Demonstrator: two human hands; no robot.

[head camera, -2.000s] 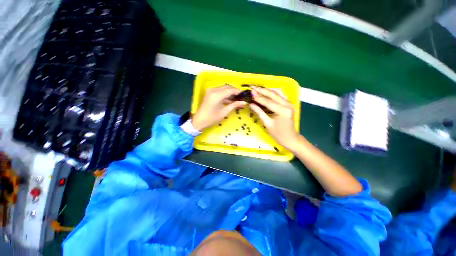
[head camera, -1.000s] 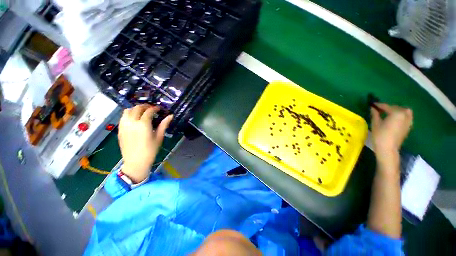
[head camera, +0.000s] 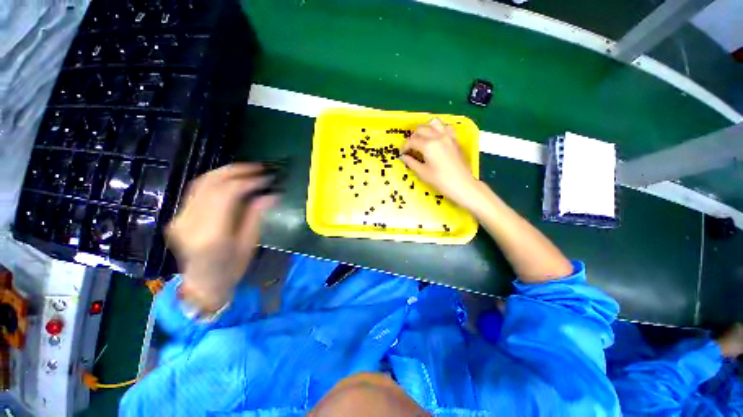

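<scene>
A yellow tray [head camera: 326,224] lies on the dark green worktop with many small black parts [head camera: 383,171] scattered in it. My right hand [head camera: 437,155] is over the tray's upper right part, its fingertips down together among the small parts; whether they hold one is hidden. My left hand [head camera: 218,224] is blurred, left of the tray beside the black tray stack. It holds a dark, blurred housing [head camera: 273,177] between thumb and fingers. Another black housing [head camera: 481,93] lies on the green belt beyond the tray.
A stack of glossy black blister trays [head camera: 122,122] stands at the left. A white-topped pad [head camera: 588,177] lies at the right. A control box [head camera: 65,326] with a red button is lower left. Another person's blue sleeve [head camera: 672,366] shows at the lower right. White strips border the belt.
My left hand has moved from the tray stack's edge toward the yellow tray with a housing. My right hand has left the belt and come over the tray. A housing now lies on the belt.
</scene>
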